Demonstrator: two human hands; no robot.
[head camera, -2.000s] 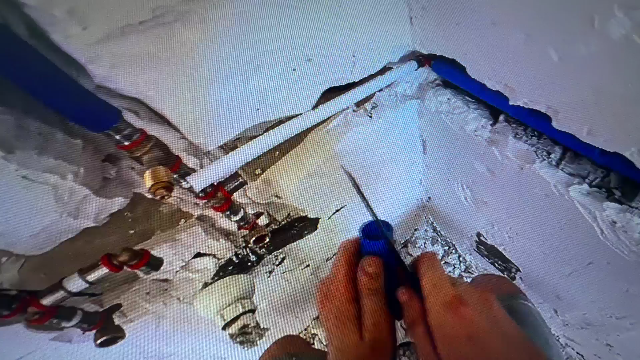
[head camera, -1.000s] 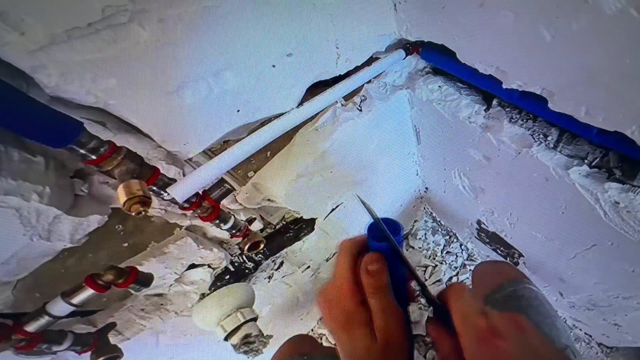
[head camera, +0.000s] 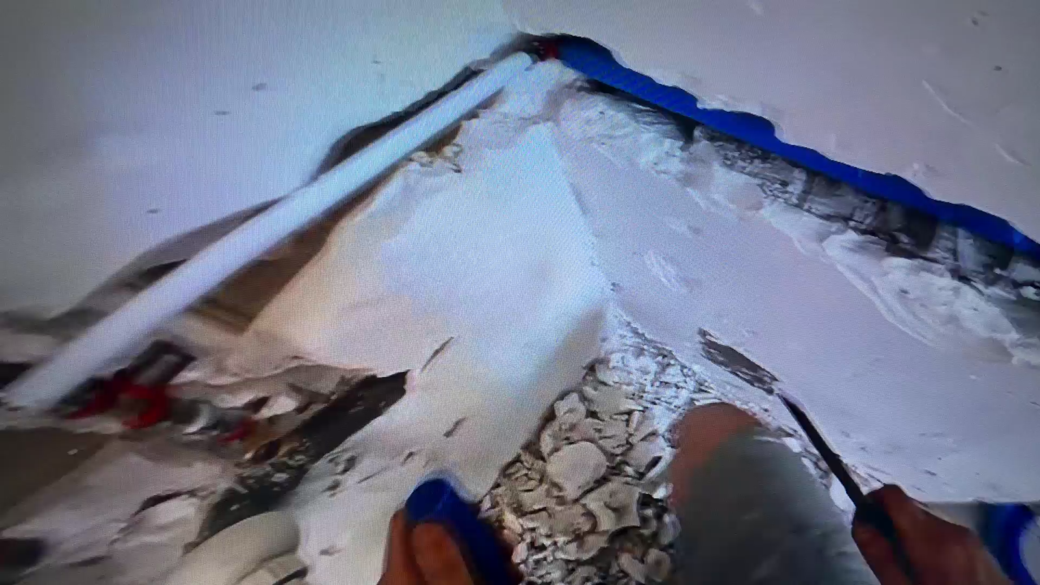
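At the bottom centre my left hand (head camera: 426, 548) grips a piece of blue foam pipe sleeve (head camera: 455, 520), its thumb on the side. My right hand (head camera: 922, 532), low at the right, is closed around the handle of a knife (head camera: 825, 447) whose narrow blade points up and to the left. The two hands are well apart. A bare white pipe (head camera: 276, 231) runs slantwise along the cut channel in the left wall up to the corner. There it meets a red-marked joint (head camera: 550, 50), from which a blue-sleeved pipe (head camera: 756, 130) runs along the right wall's channel.
Plaster rubble (head camera: 601, 487) lies in the corner between the hands. Beside it is my knee (head camera: 756, 496). Pipe fittings with red rings (head camera: 146, 402) show at the left, blurred. A white round-ended fitting (head camera: 244, 552) is below them. Part of a blue ring-shaped thing (head camera: 1007, 536) shows at lower right.
My right hand with the knife has moved away to the right from the blue sleeve piece. My left hand still holds that piece. The view has shifted and come closer to the corner.
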